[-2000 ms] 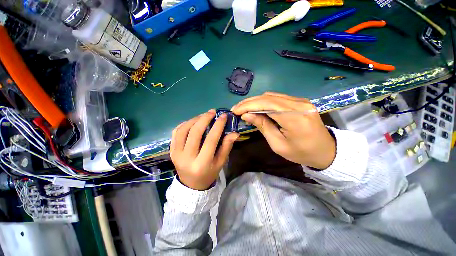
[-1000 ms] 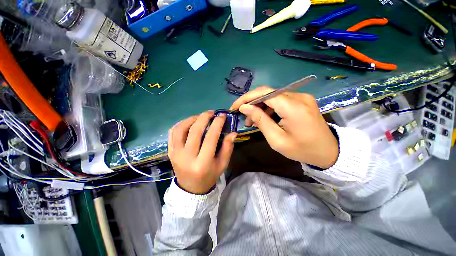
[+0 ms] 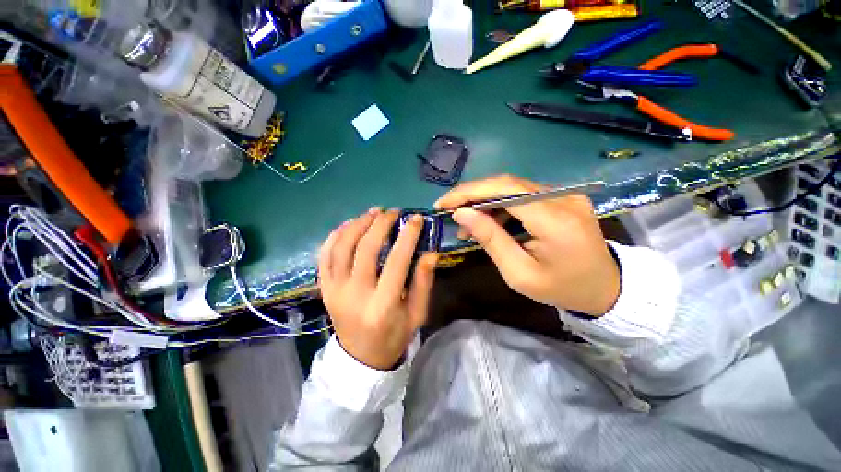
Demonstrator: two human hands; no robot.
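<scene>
My left hand (image 3: 373,286) holds a small dark rounded-square watch body (image 3: 421,232) at the bench's front edge, its fingers over the top. My right hand (image 3: 544,244) grips a thin silver stick-like tool (image 3: 535,196), pointing left toward the watch body's upper right corner. Whether the tip touches is hidden by the fingers. A second black rounded-square watch part (image 3: 444,159) lies flat on the green mat just beyond the hands. A light blue square (image 3: 371,122) lies on the mat farther left.
Blue and orange-handled pliers (image 3: 636,78) and black tweezers (image 3: 599,119) lie at the right. A labelled bottle (image 3: 207,83) and gold scraps (image 3: 266,143) are upper left. A cabled charging stand with a watch (image 3: 219,246) is left. Parts trays (image 3: 816,230) are lower right.
The silver tool tipped up from nearly level and is now back at a low angle in my right hand. My left hand still holds the watch body. The view has shifted slightly.
</scene>
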